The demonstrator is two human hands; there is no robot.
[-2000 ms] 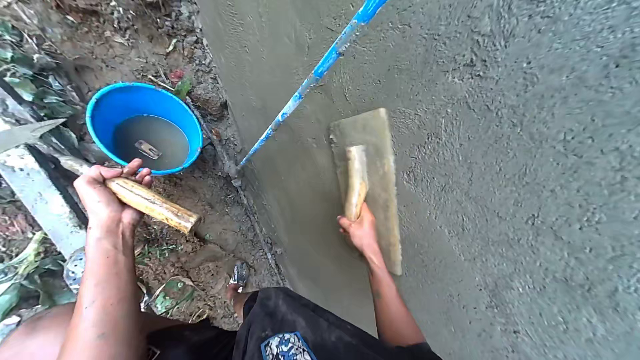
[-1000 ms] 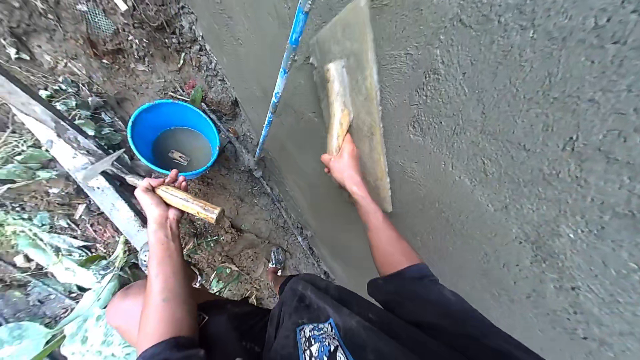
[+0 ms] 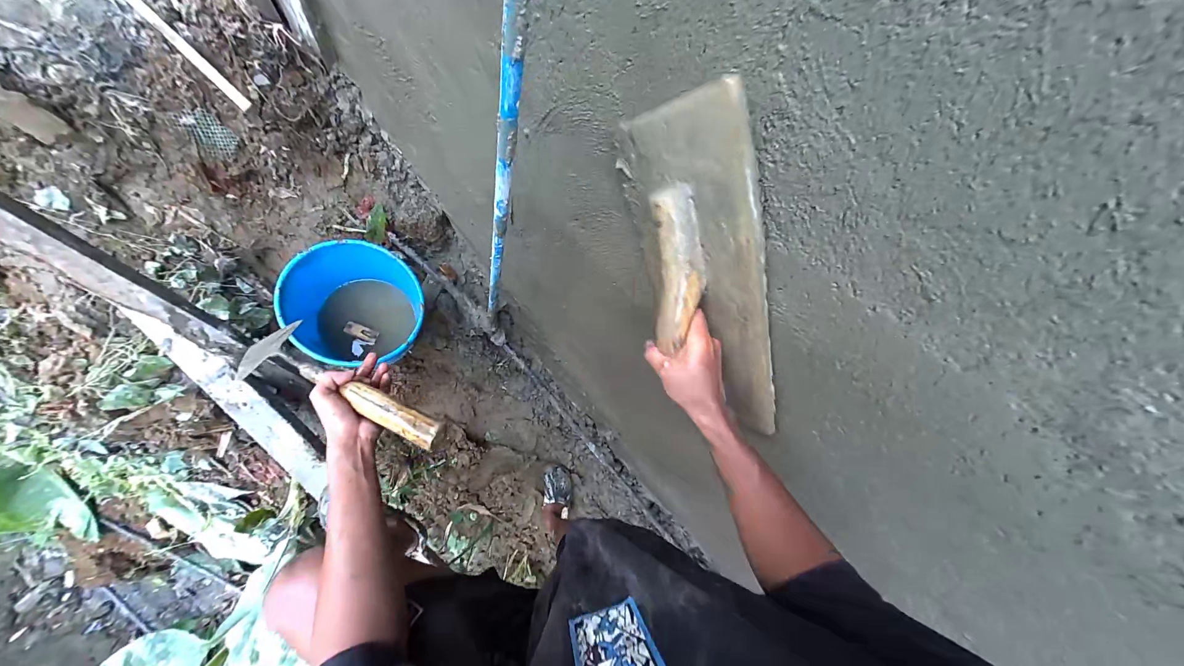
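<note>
My right hand (image 3: 689, 370) grips the lower end of the wooden handle of a large plastering float (image 3: 731, 250). The float's flat board lies against a wall coated with wet grey mortar (image 3: 925, 277). At the left, my left hand (image 3: 347, 407) holds a trowel by its thick wooden handle (image 3: 393, 416), with its pointed metal blade (image 3: 267, 351) beyond the fingers. Just above that hand stands a blue plastic basin (image 3: 289, 287) with cloudy water and a small wood-coloured object (image 3: 362, 332) in it.
A blue-painted pole (image 3: 504, 157) stands close to the wall, right of the basin. A mortar-stained plank (image 3: 222, 388) runs diagonally at the left over muddy ground (image 3: 499, 481) with leafy plants (image 3: 139, 398). A light stick (image 3: 190, 54) lies at the upper left.
The float has stayed in my right hand and shifted on the wall, its tilt changing a little. My left hand keeps hold of the trowel. The view has shifted, bringing more ground in at the left.
</note>
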